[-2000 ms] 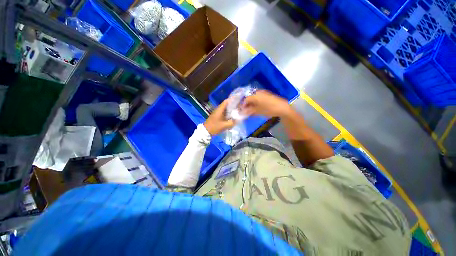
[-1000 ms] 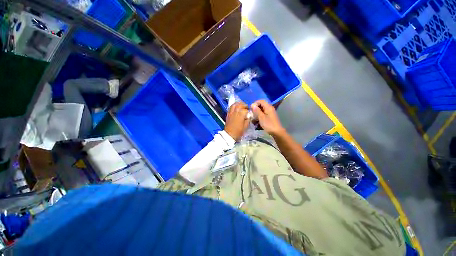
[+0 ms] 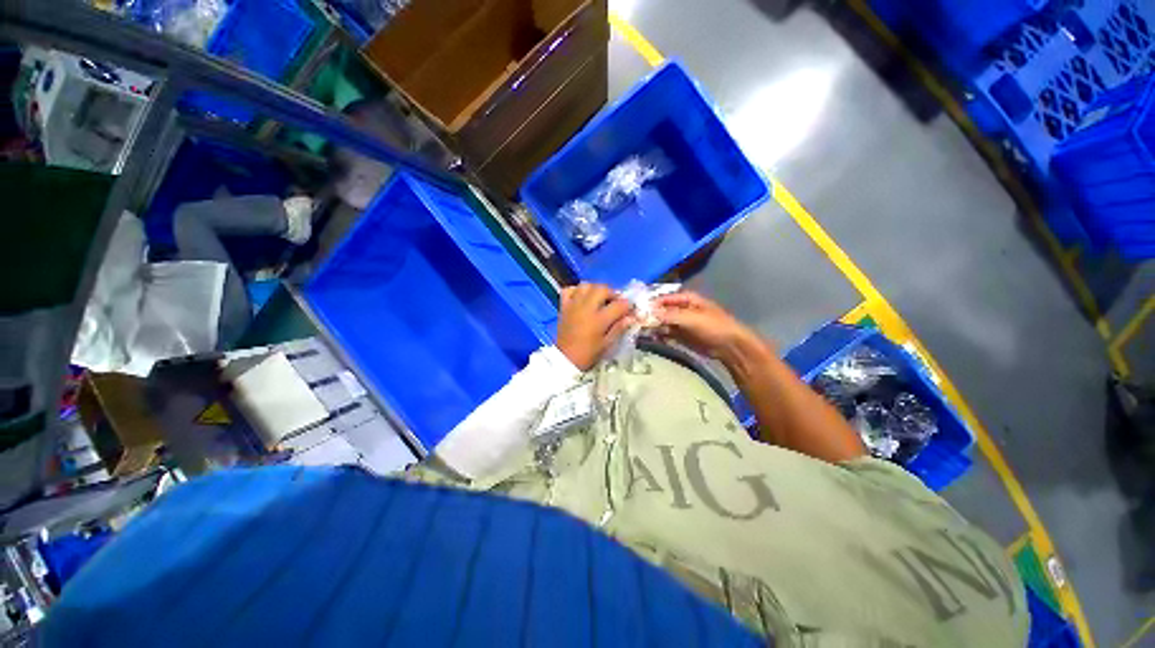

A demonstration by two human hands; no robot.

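Note:
My left hand [image 3: 589, 325], with a white sleeve at the wrist, and my right hand [image 3: 697, 322] are close together in front of my chest. Both hold a small crinkled clear plastic bag [image 3: 643, 301] between their fingers. What is inside the bag cannot be made out. Just beyond the hands, a blue plastic bin [image 3: 709, 177] holds more crinkled clear bags [image 3: 624, 185] on its floor. The ends of my fingers are partly hidden by the shiny plastic.
A large blue bin [image 3: 418, 304] stands to the left, below an open cardboard box [image 3: 532, 101]. Another blue bin [image 3: 931, 462] with clear bagged items is at the right, beside a yellow floor line [image 3: 823, 247]. A seated person's leg [image 3: 234, 218] shows at the left.
The bag and both hands have moved back from over the bin towards my chest. The bin's inside and the bags in it show more fully.

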